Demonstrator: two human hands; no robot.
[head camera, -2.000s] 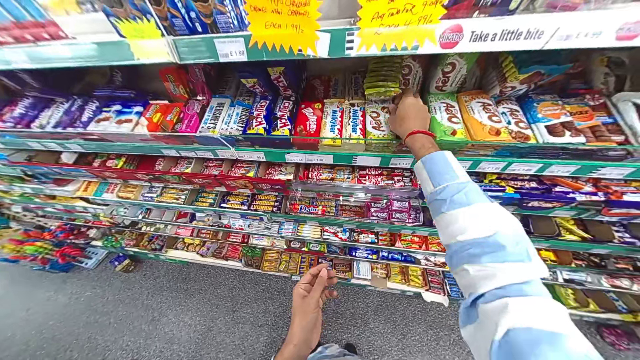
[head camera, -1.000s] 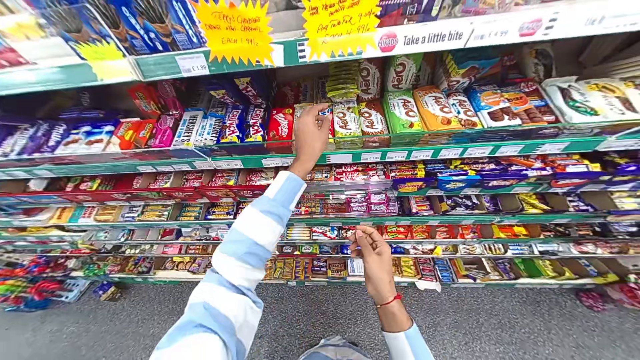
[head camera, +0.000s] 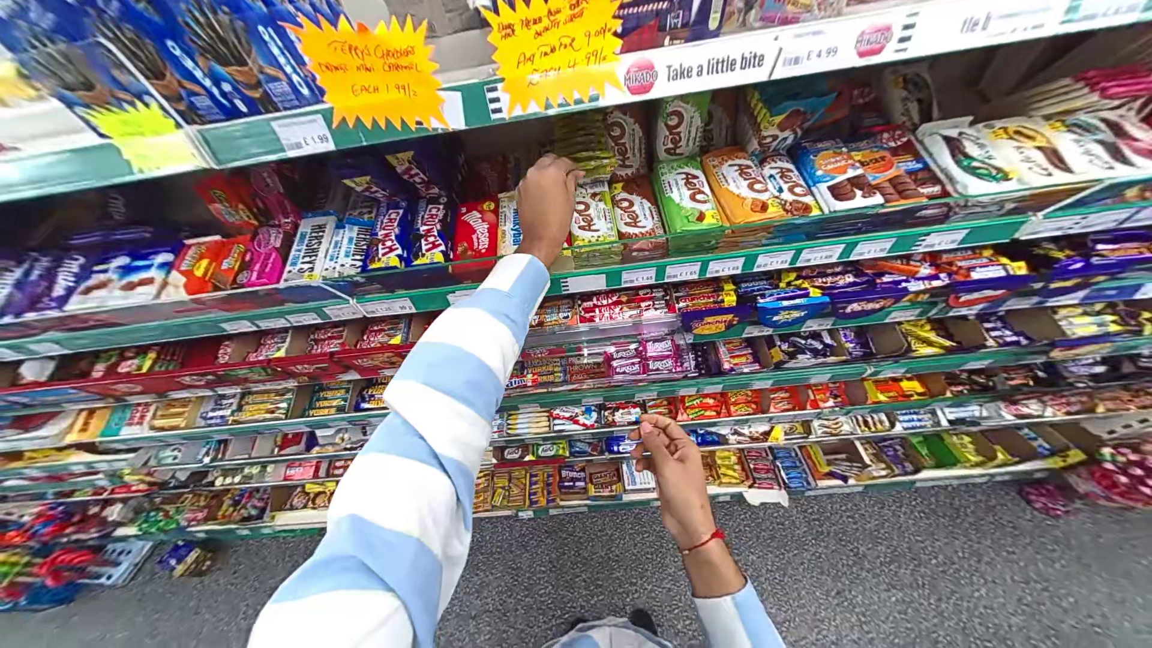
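Note:
My left hand, at the end of a striped sleeve, reaches onto the upper chocolate shelf. It is between a Milkybar pack and a yellow-green Aero bar. Its fingertips are near stacked green-wrapped bars; whether they grip one is hidden. Lower down, my right hand, with a red wrist string, hangs in front of the lower shelves. Its thumb and fingers are bent close together, with a tiny blue spot at the tips. I cannot tell if it holds anything. Brown Aero bars stand just right of the yellow-green one.
Crunch bars and a red Maltesers pack stand to the left, a green Aero bar to the right. A clear shelf lip runs along the front. Orange star-shaped price signs hang above. Grey speckled floor lies below.
Two seconds ago my right hand was up at the Aero bars and my left was low. Now my left is up at the shelf and my right is low. The view has shifted.

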